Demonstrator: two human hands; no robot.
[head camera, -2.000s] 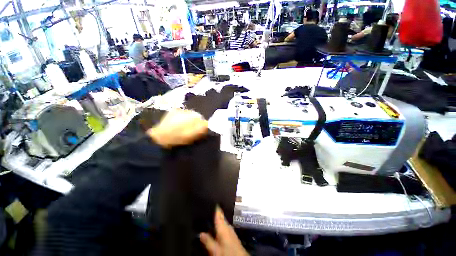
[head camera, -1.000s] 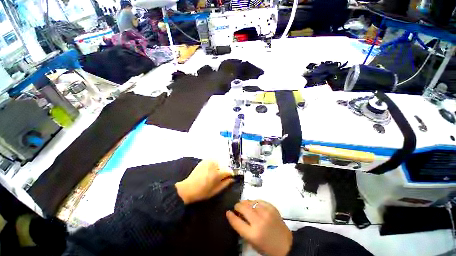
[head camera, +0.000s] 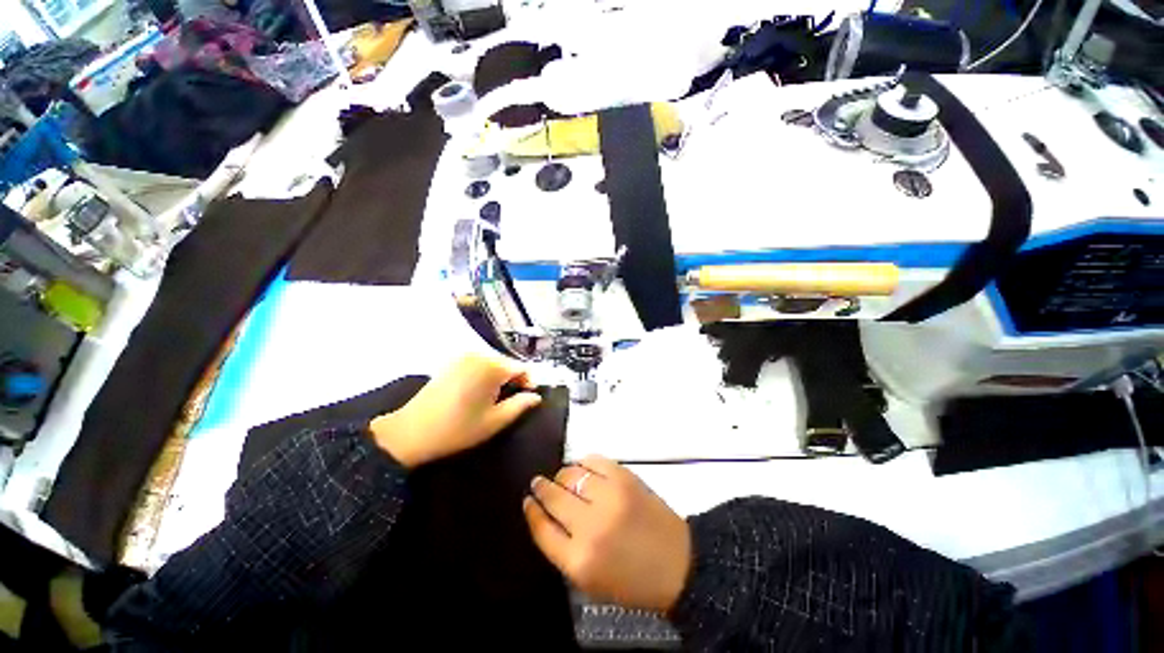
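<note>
A large black cut panel (head camera: 472, 510) lies under both hands, left of and below the needle area. My left hand (head camera: 457, 406) pinches the panel's top corner just below the presser foot (head camera: 543, 347). My right hand (head camera: 613, 529), with a ring on one finger, holds the panel's right edge lower down. The edge lies roughly in line with the needle. The needle tip itself is too small to tell. The white lockstitch machine head (head camera: 791, 166) stands behind and to the right.
Waiting dark panels (head camera: 192, 332) lie at left, beside a blue strip (head camera: 243, 351). A yellow-handled tool (head camera: 798, 278) lies along the machine front. Black tape (head camera: 638, 211) is draped over the head. Straps with metal buckles (head camera: 836, 389) lie under the arm. A folded black strip (head camera: 1034, 431) lies at right.
The view has moved closer to the machine. The left hand, earlier over the waiting panels, is now at the panel's top corner by the presser foot. The right hand has come up onto its edge.
</note>
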